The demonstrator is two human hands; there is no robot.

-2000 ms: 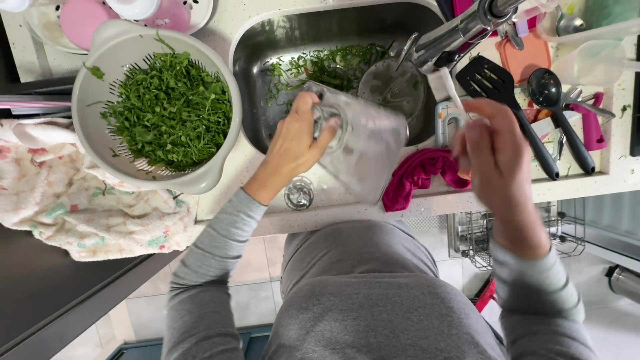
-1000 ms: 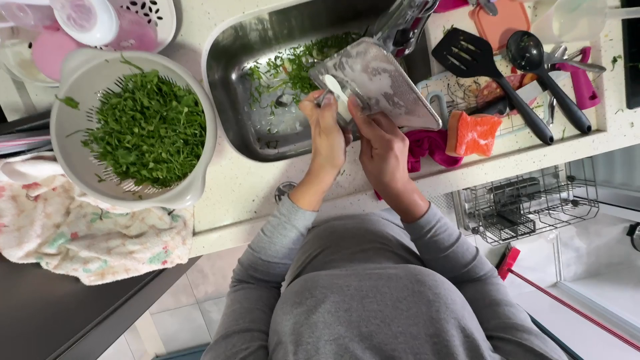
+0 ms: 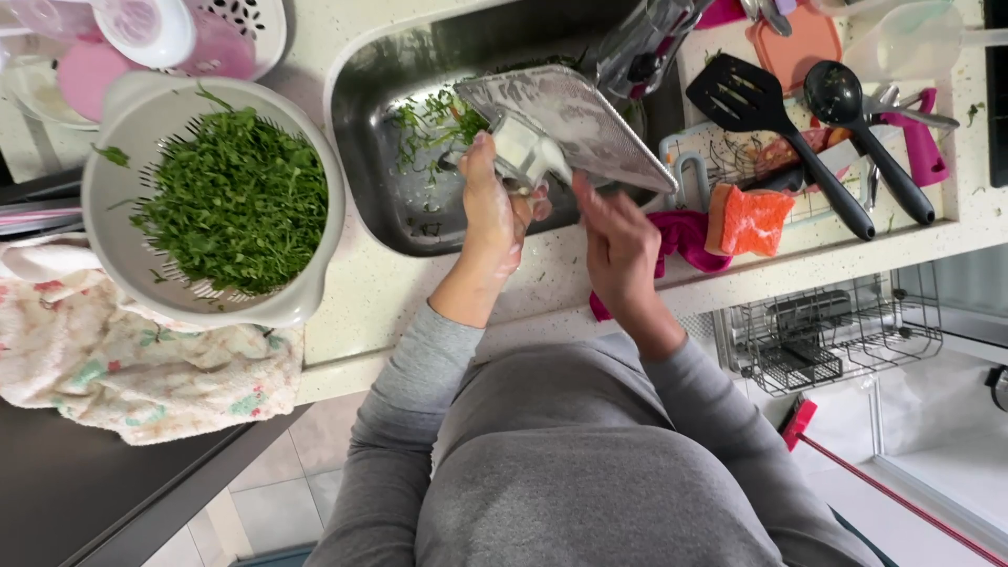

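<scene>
My left hand [image 3: 492, 209] grips the end of a metal utensil, apparently a box grater [image 3: 579, 122], tilted over the sink. Its broad finely textured face has whitish smears. At the gripped end is a whitish or clear part [image 3: 524, 150], whose exact form is unclear. My right hand [image 3: 622, 248] is beside the utensil's lower edge, its fingertips at the curved white piece [image 3: 551, 161]; blur hides whether they hold it. Chopped green herbs lie in the steel sink [image 3: 378, 193] beneath. Left of the sink, a light grey colander [image 3: 98, 213] holds a heap of chopped green leaves [image 3: 236, 197].
The faucet [image 3: 650, 39] overhangs the sink. To the right lie an orange sponge [image 3: 750, 220], a magenta cloth [image 3: 689, 240], a black slotted turner [image 3: 736, 90], a black spoon [image 3: 835, 94] and a knife. A patterned towel [image 3: 157, 370] hangs at left; a dishwasher rack [image 3: 835, 331] is below right.
The right hand has come in from the right to the utensil, then drawn slightly away from the left hand. The utensil has changed its tilt. The view has shifted.
</scene>
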